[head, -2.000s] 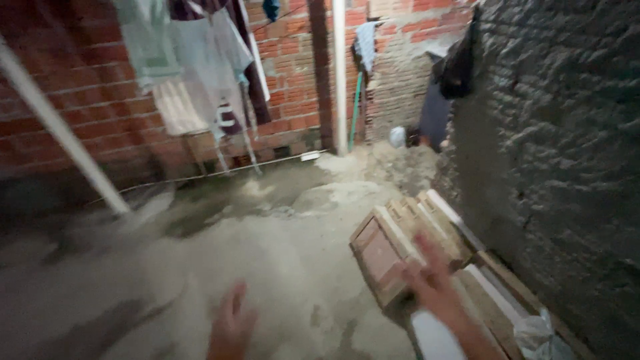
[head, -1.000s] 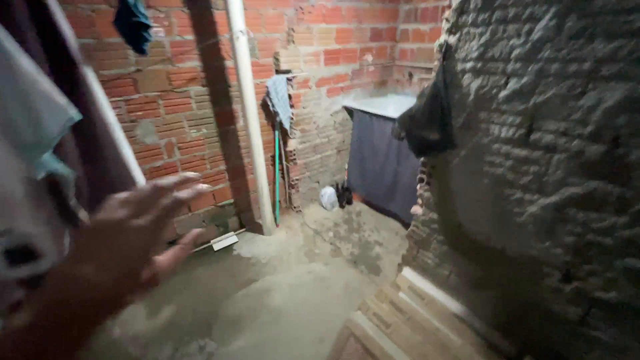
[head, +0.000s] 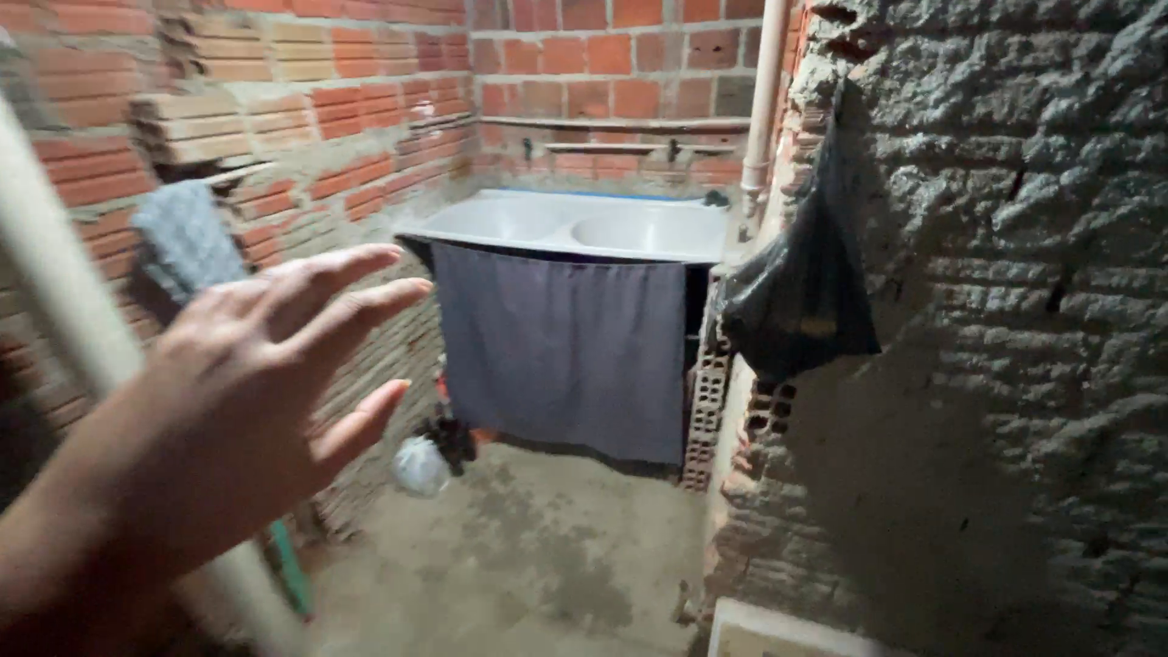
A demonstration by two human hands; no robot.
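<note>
My left hand (head: 265,374) is raised at the left of the view, fingers apart, holding nothing. Behind its fingers hangs a grey-blue cloth (head: 187,233) on the brick wall. A white double-basin sink (head: 566,224) stands in the far corner, with a dark grey curtain (head: 566,351) hanging from its front edge. On the rough wall at the right hangs a black plastic bag (head: 798,292). My right hand is out of view.
A pale pole (head: 68,246) slants down the left side, near a green stick (head: 290,566). A white plastic bag (head: 421,466) lies on the concrete floor (head: 538,547) left of the curtain. The pale edge of an object (head: 776,630) shows at the bottom right.
The view has swung right and closer to the sink. Both hands showed two seconds ago; now only the left does. The hanging clothes have left the view.
</note>
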